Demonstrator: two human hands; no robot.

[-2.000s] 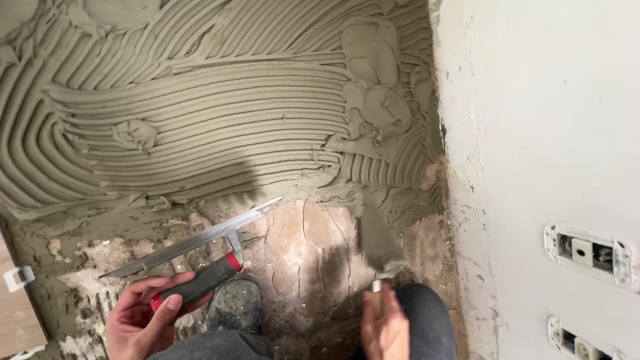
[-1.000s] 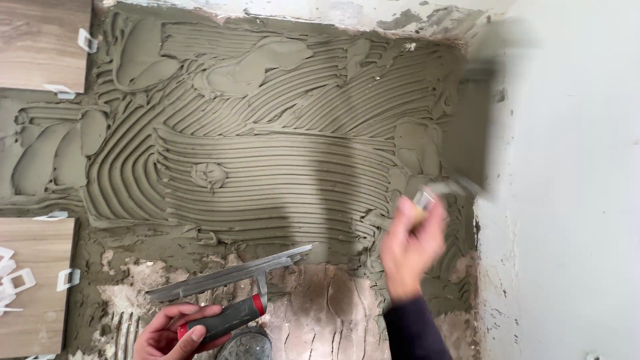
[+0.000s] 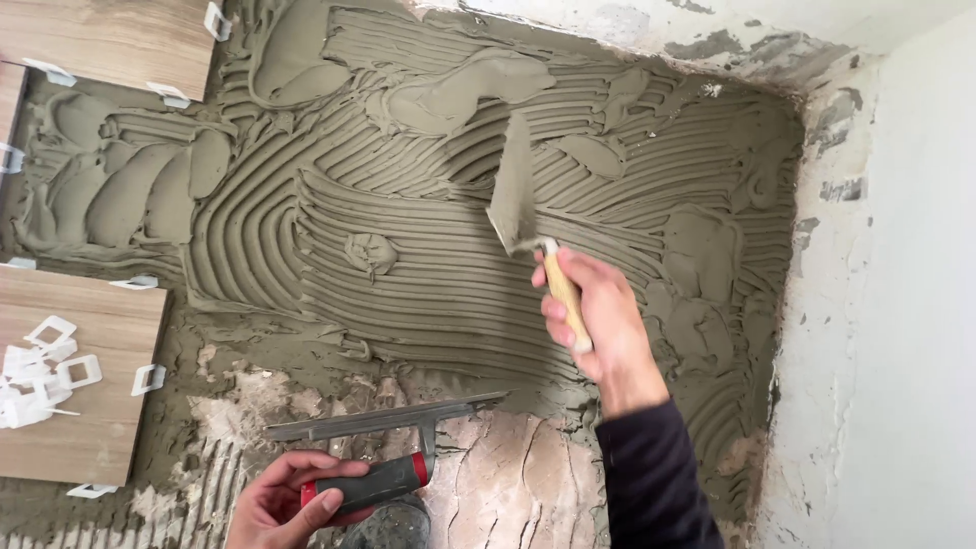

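My right hand (image 3: 598,316) grips the pale wooden handle of a pointed masonry trowel (image 3: 515,179), its blade above the combed bed of grey tile adhesive (image 3: 427,229). Lower down, my left hand (image 3: 297,499) holds a notched trowel (image 3: 374,419) by its black and red grip, the long metal blade lying across the view above the fingers. Smooth dabs of adhesive sit on the ridges, one small lump (image 3: 370,253) near the middle.
Wood-look tiles (image 3: 84,305) with white levelling clips (image 3: 148,379) at their edges lie on the left; loose clips (image 3: 46,374) are heaped on one. A white wall (image 3: 877,305) bounds the right. A shoe (image 3: 389,526) stands below the notched trowel on bare, rough floor (image 3: 511,480).
My right hand has swung the masonry trowel from the right wall side back over the middle of the adhesive. My left hand still holds the notched trowel. The view has shifted.
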